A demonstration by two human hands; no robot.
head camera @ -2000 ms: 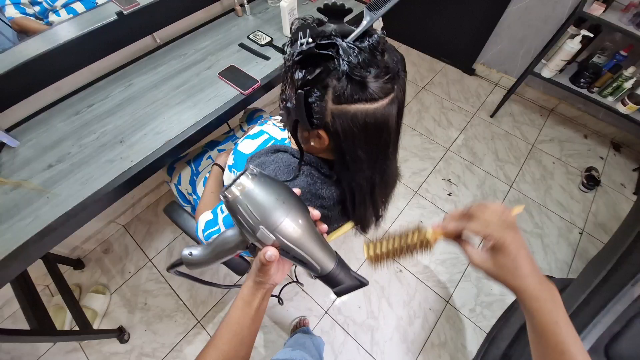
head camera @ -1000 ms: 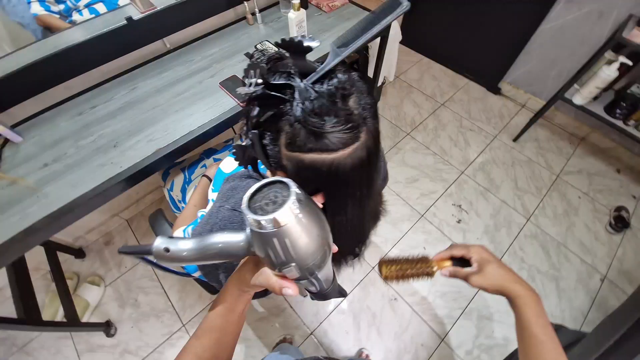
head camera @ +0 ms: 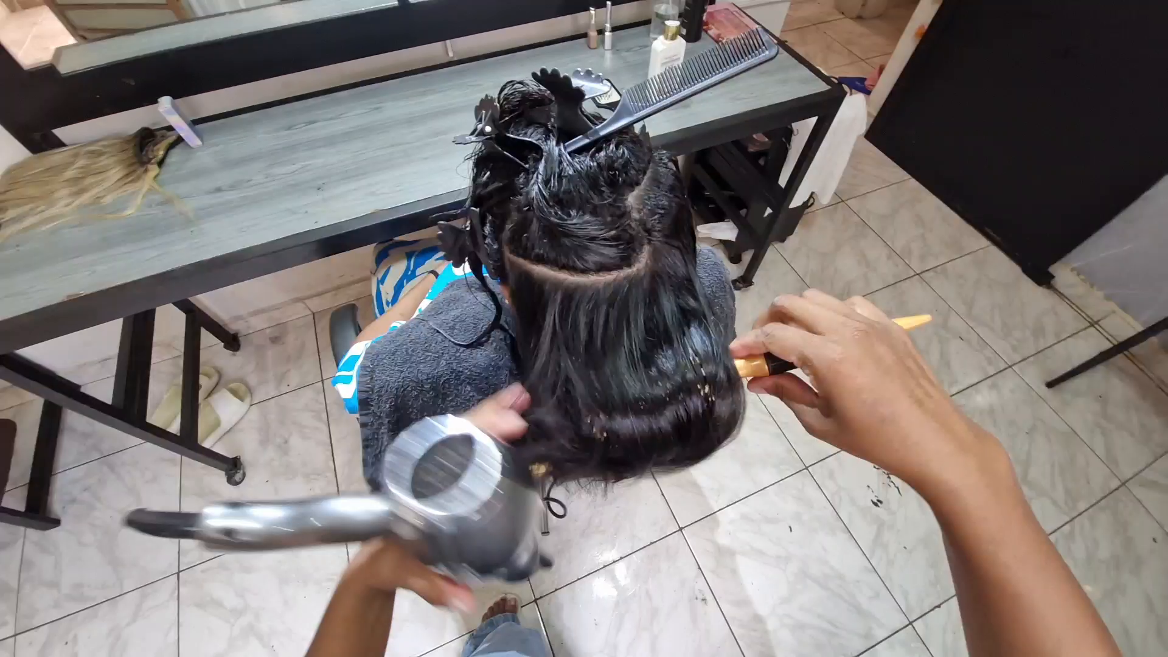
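A seated person's dark hair (head camera: 593,338) hangs down the back below a curved parting, with the upper hair held by black claw clips (head camera: 561,96). A large gray comb (head camera: 684,87) is stuck in the top. My right hand (head camera: 830,365) grips the handle of a round hairbrush (head camera: 754,367) at the hair's right side; its bristles are mostly hidden in the hair ends. My left hand (head camera: 411,570) holds a silver hair dryer (head camera: 461,493), blurred, below and left of the hair. A dark towel (head camera: 433,365) covers the person's shoulders.
A gray wood-look counter (head camera: 319,173) with a black frame stands beyond the person, bearing a blond hairpiece (head camera: 82,178) and a white bottle (head camera: 667,50). Slippers (head camera: 224,411) lie beneath it on the tiled floor. A thin black leg (head camera: 1109,353) stands at the right.
The round brush was clear of the hair on the right; now it is in the hair ends. The dryer has moved left relative to the hair. The view has shifted.
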